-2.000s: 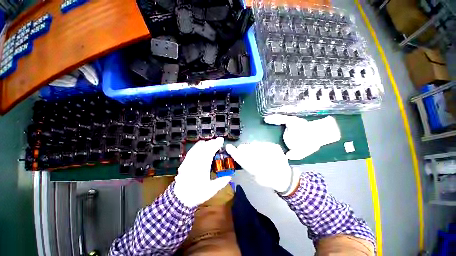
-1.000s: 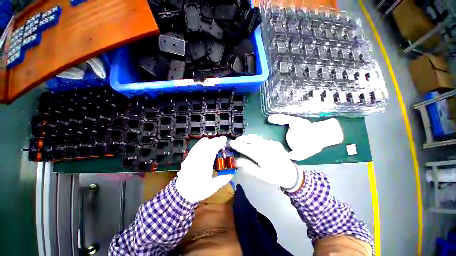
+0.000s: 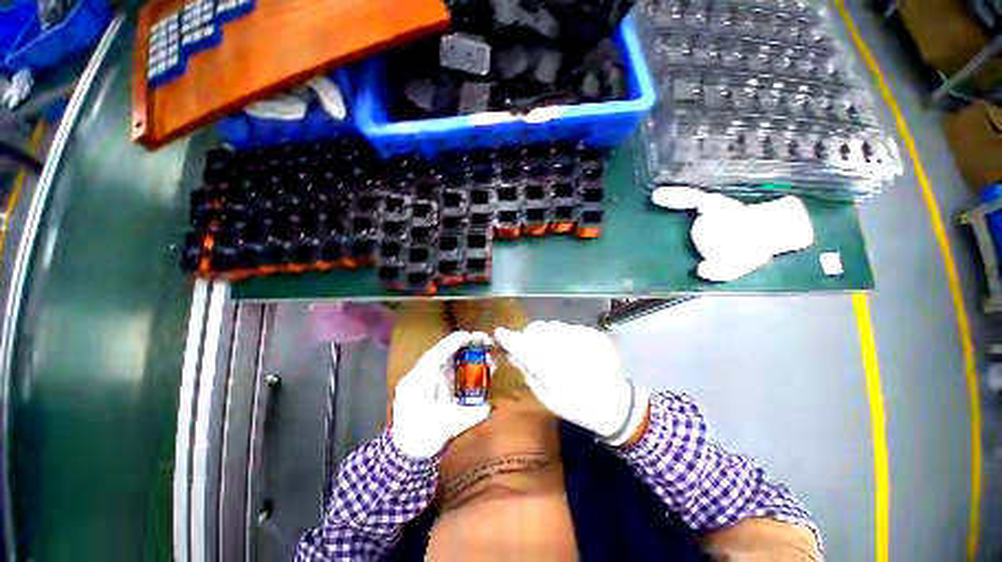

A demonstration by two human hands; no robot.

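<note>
My left hand (image 3: 430, 397), in a white glove, holds a small unit (image 3: 474, 375) with an orange-red middle and blue at its top and bottom. It is over my lap, in front of the bench edge. My right hand (image 3: 574, 375), also in a white glove, is beside the unit, with its fingertips close to the unit's upper right. A thin dark line shows along the right fingers; I cannot tell if it is a tool or a shadow. Rows of black units (image 3: 437, 226) with orange lower edges stand on the green bench.
A blue bin (image 3: 505, 136) of black parts stands behind the rows. An orange board (image 3: 297, 49) with blue-and-white parts is at its left. Clear blister trays (image 3: 769, 99) are at the right. A spare white glove (image 3: 753, 235) lies on the bench. A green conveyor surface (image 3: 104, 307) runs at left.
The view has shifted, so the bench appears higher and farther right. The unit now shows one orange face instead of two orange coils, and sits lower, clear of the bench edge.
</note>
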